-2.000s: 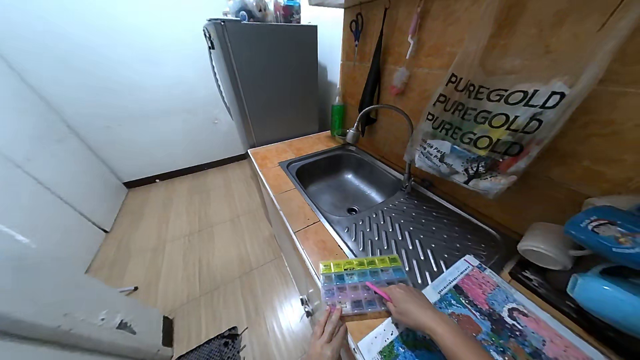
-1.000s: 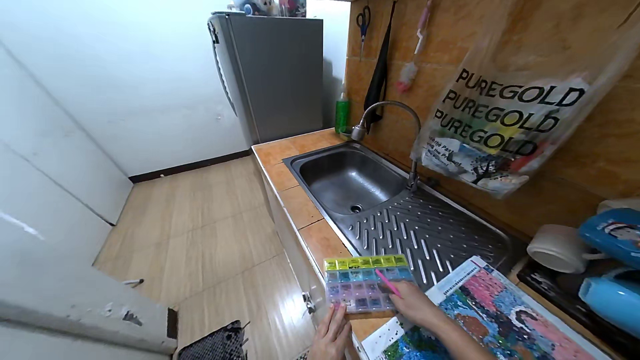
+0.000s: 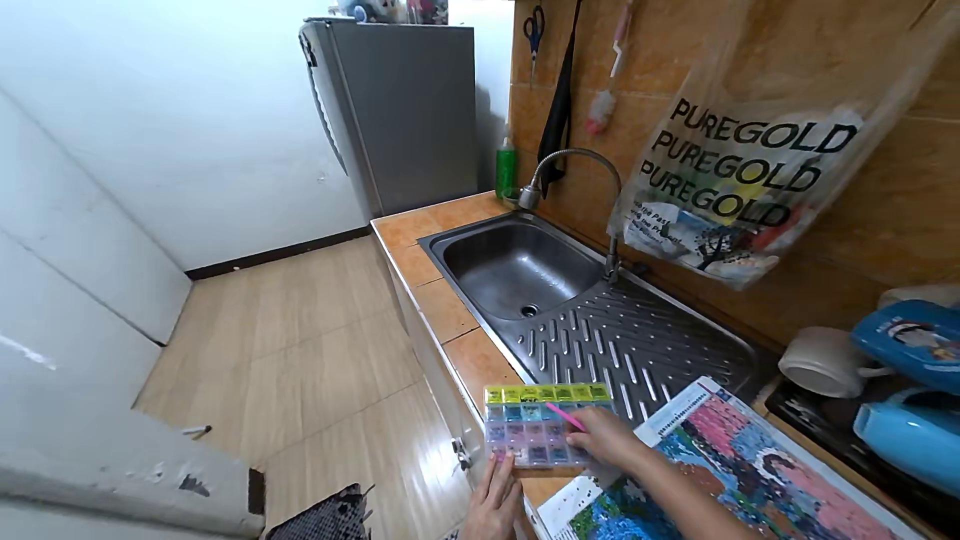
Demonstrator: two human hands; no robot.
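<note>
My right hand [image 3: 606, 437] holds a pink pen-like tool [image 3: 566, 417], its tip over the upper rows of a clear plastic compartment box [image 3: 536, 433]. Small beads or gems appear to fill the compartments, under yellow, blue and pink lids. The fingertips of my left hand [image 3: 493, 499] rest on the box's near left corner, and that hand grips no tool. The box lies at the counter edge beside the drainboard. Under my right forearm is a diamond painting canvas [image 3: 757, 465] with pink, blue and green areas.
Behind the box are a steel sink [image 3: 525, 270] and its ribbed drainboard [image 3: 622, 337], with a gooseneck faucet [image 3: 611, 225]. A plastic bag [image 3: 735, 172] hangs on the right. A white mug [image 3: 817, 364] and a blue container [image 3: 911, 442] stand at the far right.
The pink tool's tip has moved from the middle of the box to its upper rows since the first frame. My left hand has stayed at the near left corner.
</note>
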